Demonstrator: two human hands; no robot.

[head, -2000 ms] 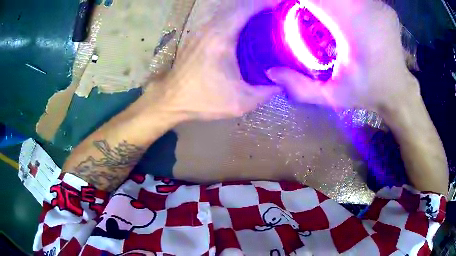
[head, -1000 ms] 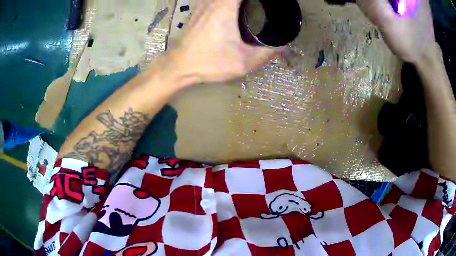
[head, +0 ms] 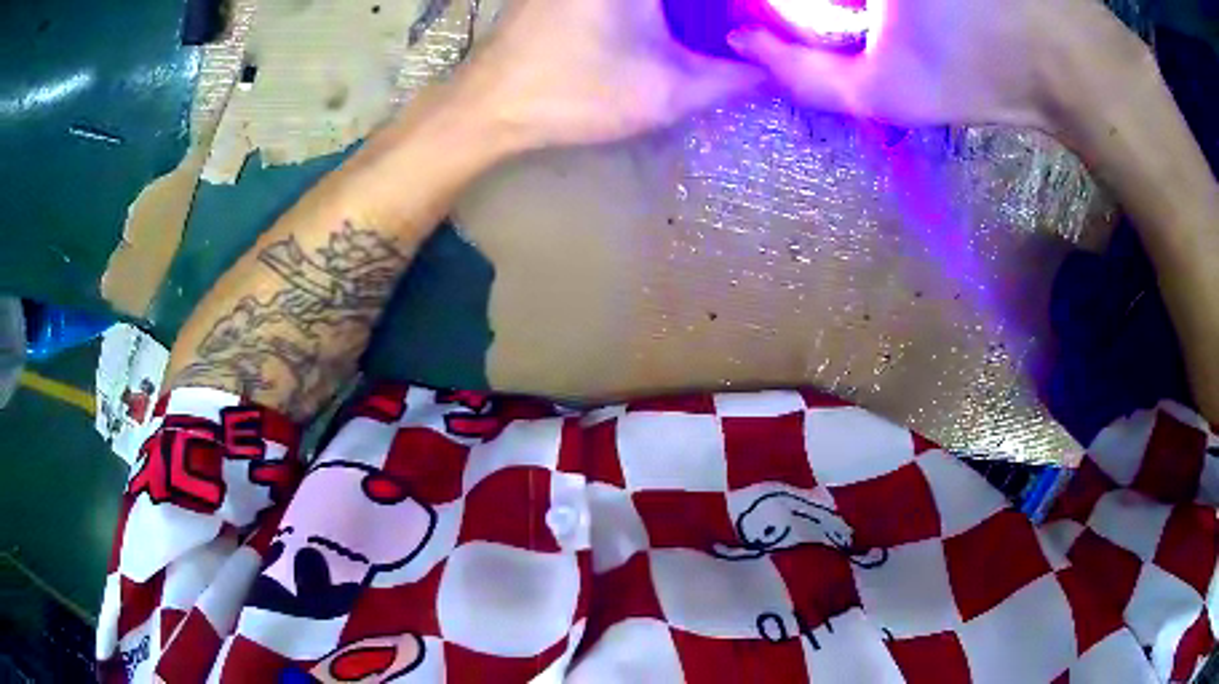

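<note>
My left hand (head: 602,74) is at the top centre, cut off by the upper edge, with its fingers around a dark outer shell (head: 698,24) tinted purple. My right hand (head: 936,60) is at the top right and holds the inner unit with its glaring pink-white ring (head: 818,14). The unit meets or overlaps the shell between my hands; glare and the frame edge hide how far they are joined. Both hands are above the cardboard work mat (head: 588,294), which has shiny clear tape and purple light on it.
Dark shapes, likely black shells (head: 1116,334), lie at the right beside my forearm. A torn cardboard piece (head: 150,247) lies at the left on the green surface (head: 80,174). The dark end of a tool handle (head: 203,20) shows at the top left.
My right hand has come in from the upper right with the lit unit, to the shell in my left hand. The view has shifted slightly, and the hands sit higher in it.
</note>
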